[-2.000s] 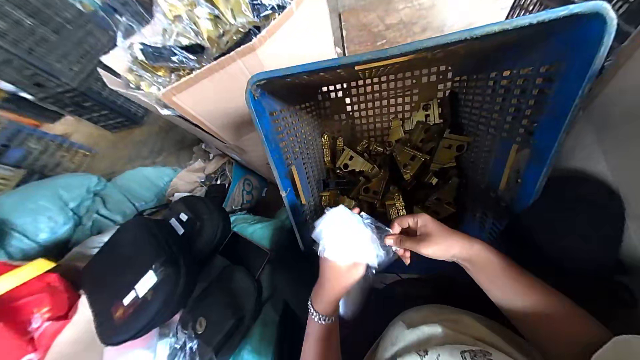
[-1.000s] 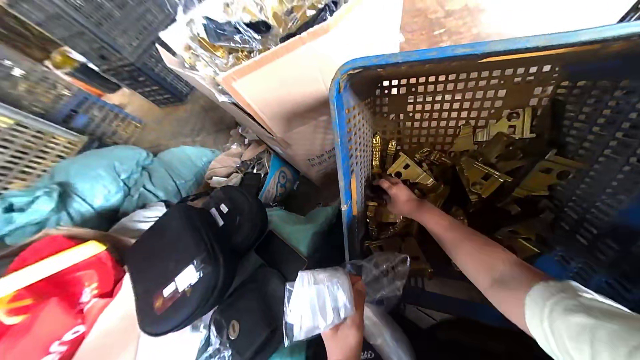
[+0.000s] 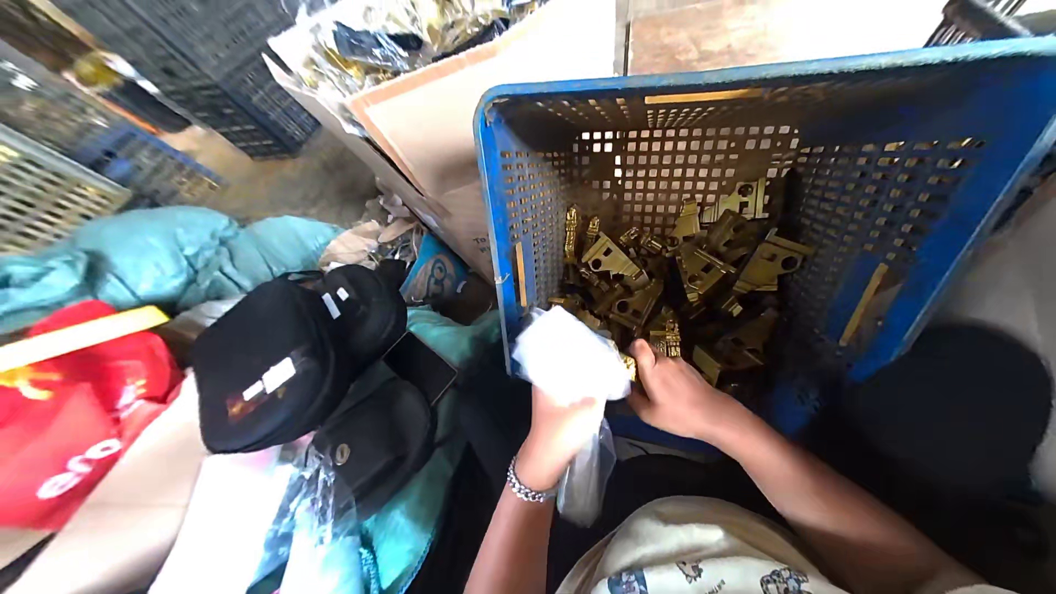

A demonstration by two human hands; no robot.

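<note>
My left hand (image 3: 563, 429), with a beaded bracelet at its wrist, holds a bundle of white material in clear plastic bags (image 3: 571, 353) near the crate's front edge. Close beside it, my right hand (image 3: 672, 388) grips a small gold-coloured metal piece (image 3: 629, 363) against the bundle; most of the piece is hidden. Both hands are over the near side of a blue perforated plastic crate (image 3: 495, 206). Inside the crate lies a loose heap of gold-coloured metal parts (image 3: 701, 268), some with round holes.
Left of the crate stands a cardboard box (image 3: 445, 124) full of plastic-wrapped gold pieces. Black caps (image 3: 264, 363), a dark phone-like slab (image 3: 421, 367), a red bag (image 3: 82, 412) and teal sacks (image 3: 165, 252) lie on the left. Dark crates (image 3: 206, 66) are stacked behind.
My right hand has come from the heap in the crate to the bundle, now with a gold piece. My left hand with the bundle has moved up to the crate's near edge.
</note>
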